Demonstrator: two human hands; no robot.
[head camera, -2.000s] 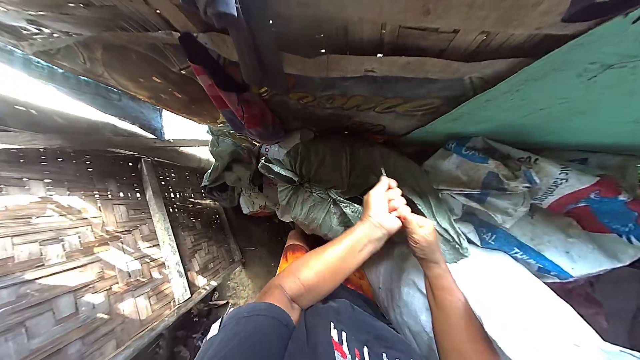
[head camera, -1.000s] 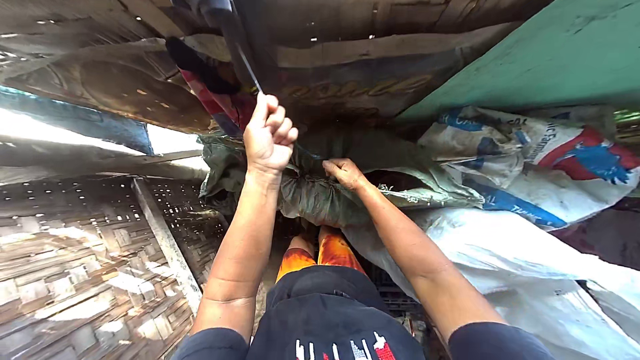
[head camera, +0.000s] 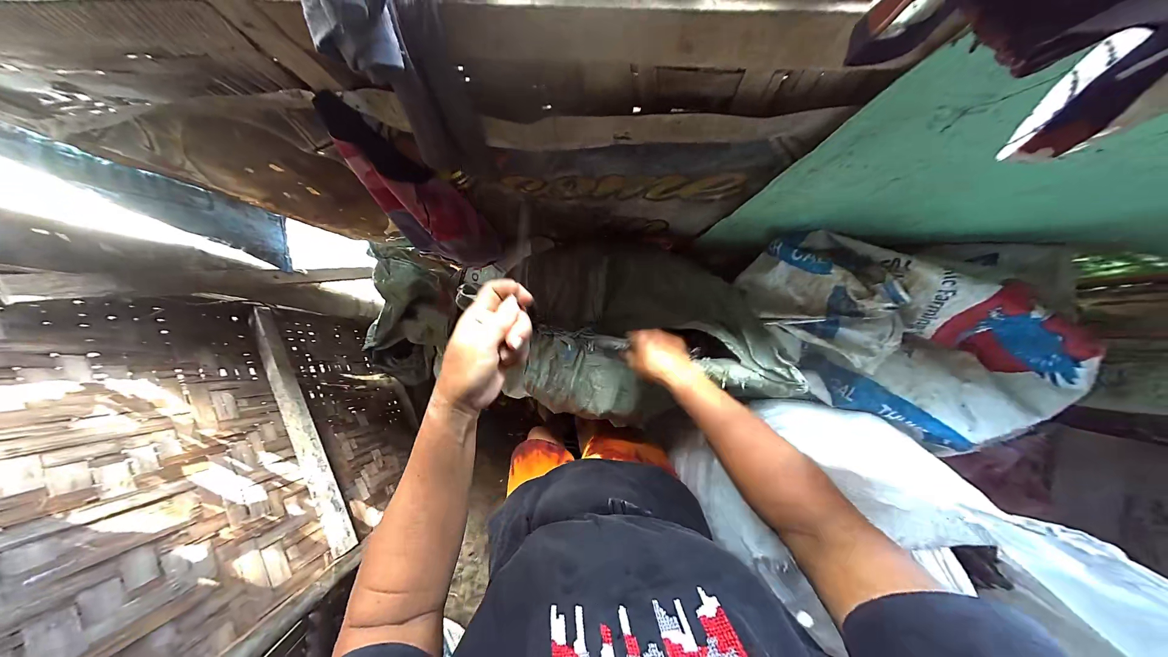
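Note:
A dark green woven sack (head camera: 593, 374) lies across the middle, in front of my legs, with its opening facing up at the right. My left hand (head camera: 488, 342) is raised over the sack's left part, fingers curled; a faint, blurred thin strand rises above it. My right hand (head camera: 659, 356) is closed at the edge of the sack's opening, blurred by motion. A thin cord or thread seems to run between the hands along the sack's edge, but its ends are hidden in my fingers.
Printed white feed sacks (head camera: 912, 338) lie at the right, above a plain white sack (head camera: 858, 456). A woven bamboo wall (head camera: 137, 474) stands at the left, a green panel (head camera: 867, 182) at the upper right. Red and black cloth (head camera: 411, 196) hangs above the green sack.
The hands were together over the sack's right part two seconds ago, then apart with a strand rising from the left one. Since then my left hand has come down; my right hand remains near the sack's opening.

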